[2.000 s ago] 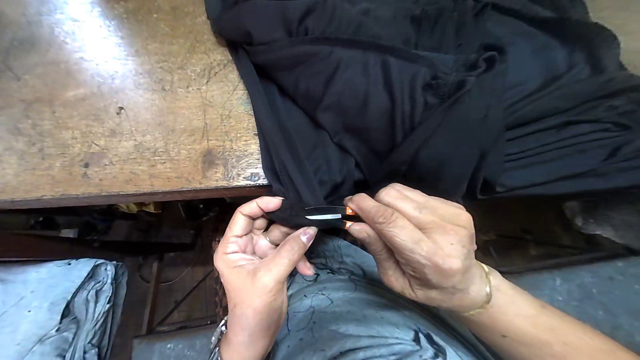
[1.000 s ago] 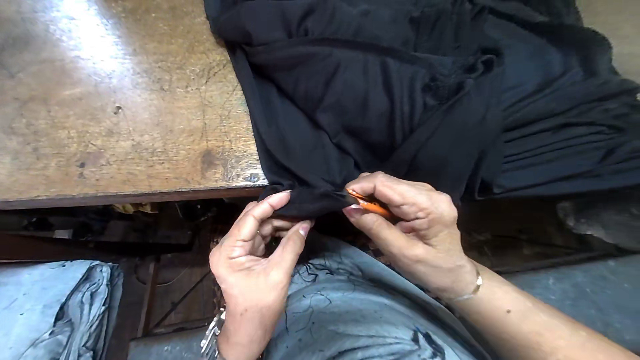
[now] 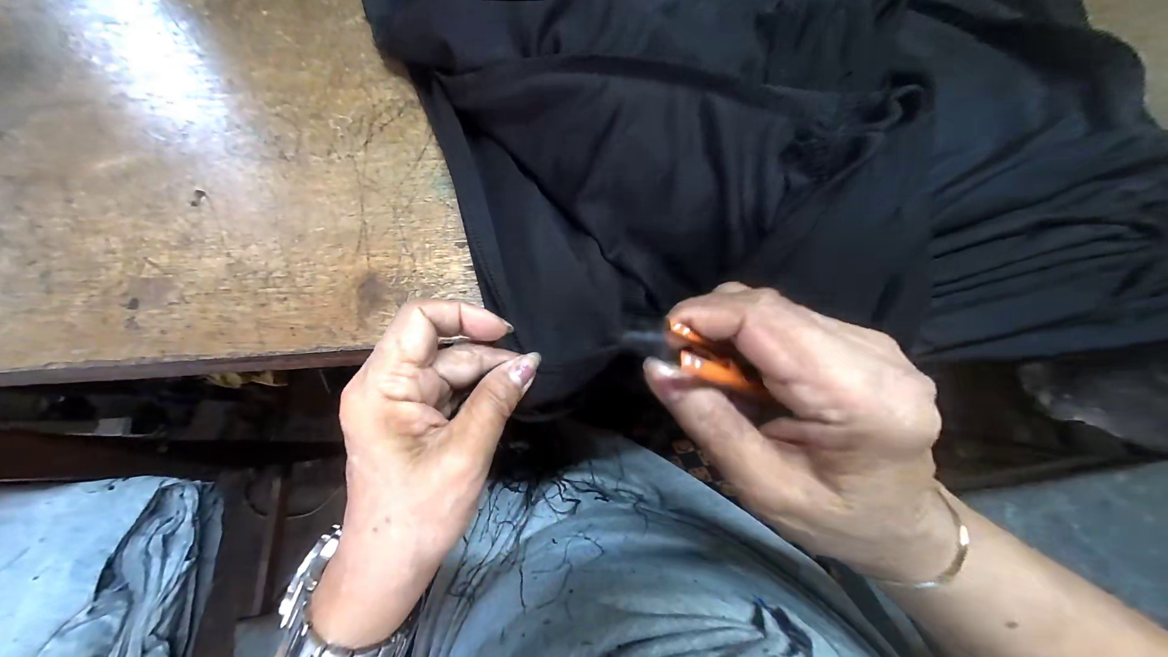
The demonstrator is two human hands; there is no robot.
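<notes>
A black fabric garment (image 3: 639, 182) lies over the table and hangs past its front edge. At the hanging edge of the cloth, my left hand (image 3: 429, 420) has thumb and fingertips close together; whether they pinch the cloth or a thread cannot be told. My right hand (image 3: 803, 420) grips orange-handled thread snips (image 3: 716, 370) between thumb and fingers. Their blade is blurred and points left at the fabric. Loose dark threads (image 3: 547, 520) lie on the blue-grey cloth over my lap, below the hands.
The worn wooden tabletop (image 3: 228, 228) spans the upper left, its front edge just beyond my left hand. Folded light blue cloth (image 3: 82, 557) lies at the lower left. Under the table is a dark space with a bar and small items.
My right hand has moved away from my left hand with the snips, to the right. The cloth edge that was stretched between both hands a second ago now hangs lower.
</notes>
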